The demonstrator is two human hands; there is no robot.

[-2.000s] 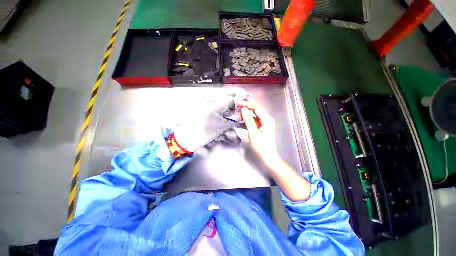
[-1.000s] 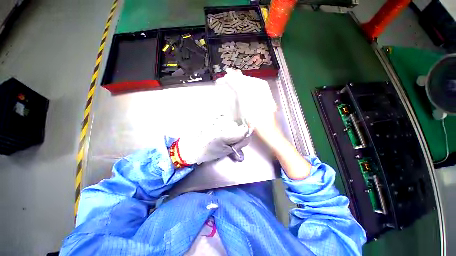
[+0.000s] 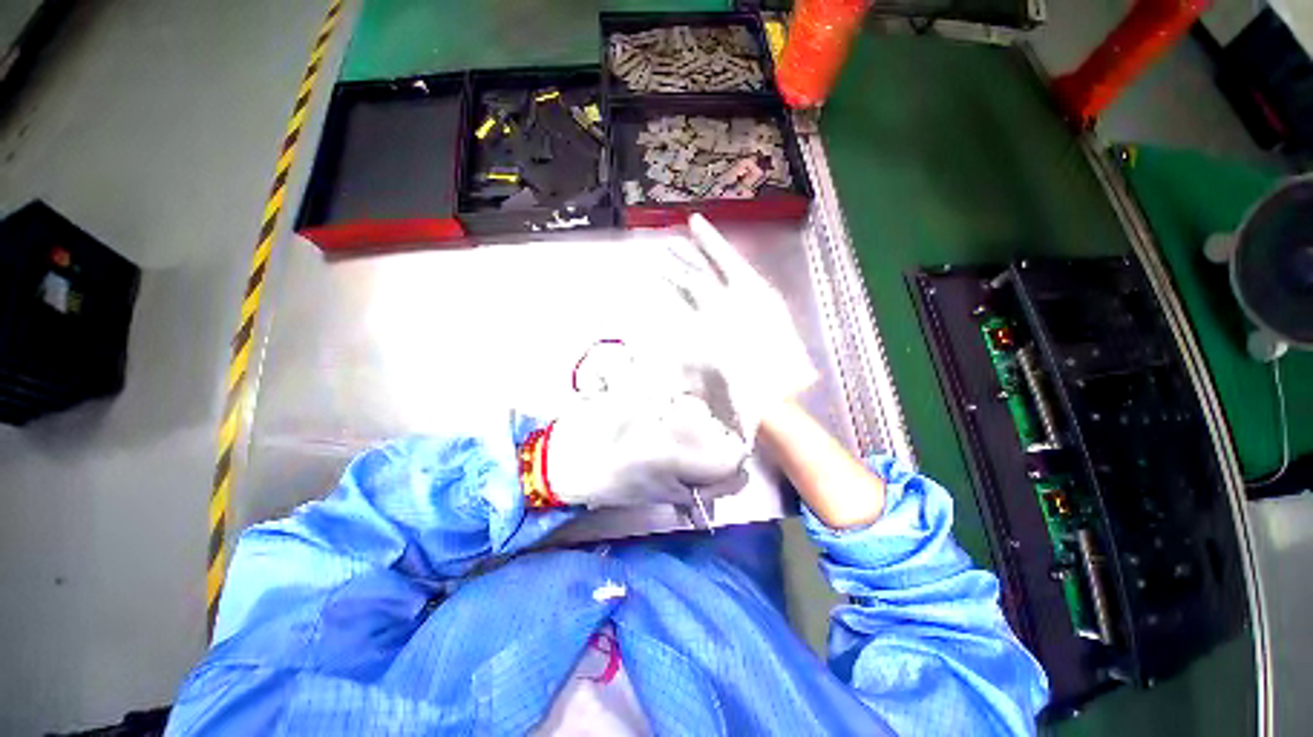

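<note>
My left hand, in a whitish knit glove with a red and yellow cuff, is closed at the lower edge of the glove on my right hand. My right hand wears a white glove; its fingers point up and left, somewhat apart, with nothing seen in them. My right wrist is bare below the glove. Glare washes out finger detail. A thin dark red loop shows just above my left hand; what it belongs to is unclear.
Red-fronted black bins line the far edge of the metal table, holding grey pieces and black-yellow parts. On the green conveyor at right lies a black fixture with green circuit boards.
My right hand was bare and now wears a white glove. My left hand has moved down and right, closer to my body. The red loop has come into view.
</note>
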